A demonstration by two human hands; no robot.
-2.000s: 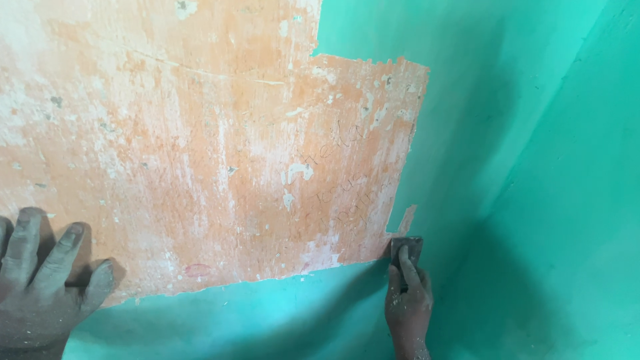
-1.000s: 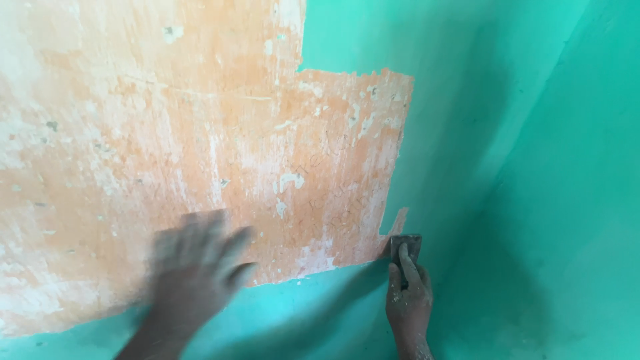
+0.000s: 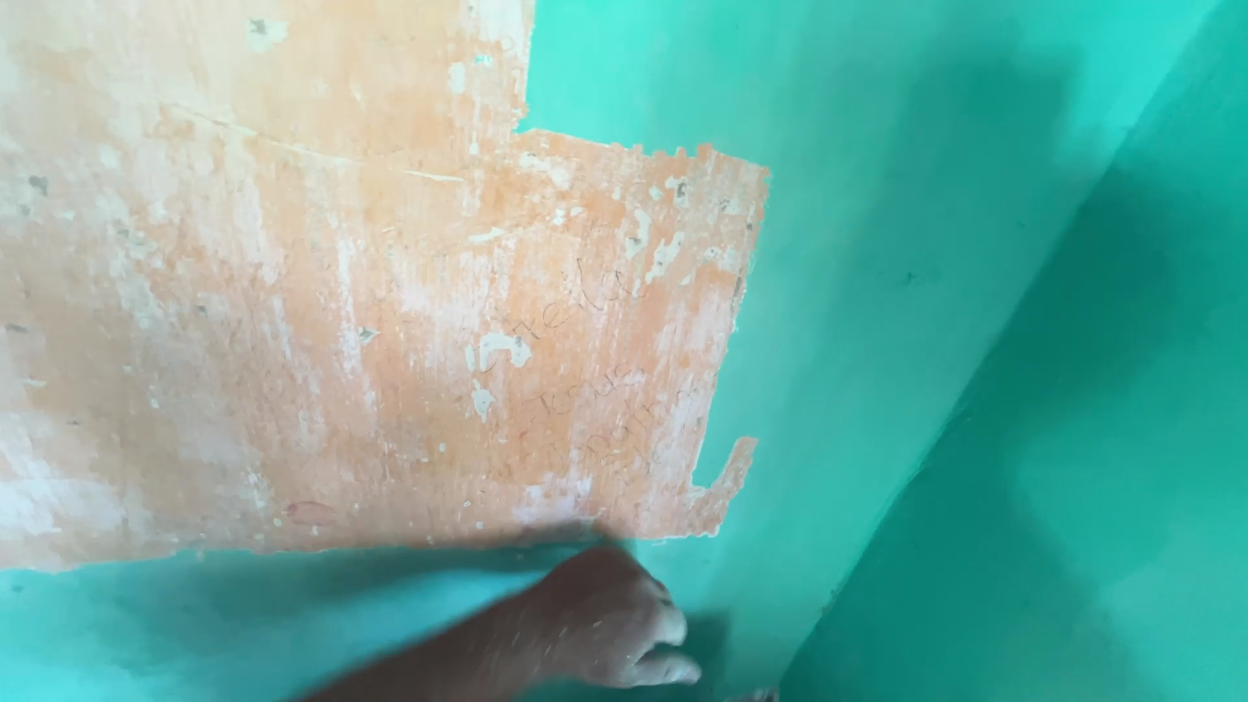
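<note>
A wall carries a stripped orange patch point(image 3: 409, 292) with pale flecks and a ragged edge, bordered by green paint point(image 3: 838, 322). A narrow hooked strip of bare wall point(image 3: 736, 473) stands at the patch's lower right corner. My left hand point(image 3: 624, 619) reaches in from the lower left, just below the patch's bottom edge, with its fingers bent and its thumb side toward the right. It is somewhat blurred, and whether it holds anything is hidden. Only a small sliver shows at the bottom edge right of it, perhaps my right hand or its tool.
A second green wall point(image 3: 1102, 468) meets the first along a slanting corner at the right. Faint handwriting and several small chips mark the stripped patch. Shadows fall on the green paint below and to the right.
My left hand has moved right from the lower left of the patch to beneath its bottom edge. My right hand, earlier holding a small flat scraper at the patch's corner, has left that spot.
</note>
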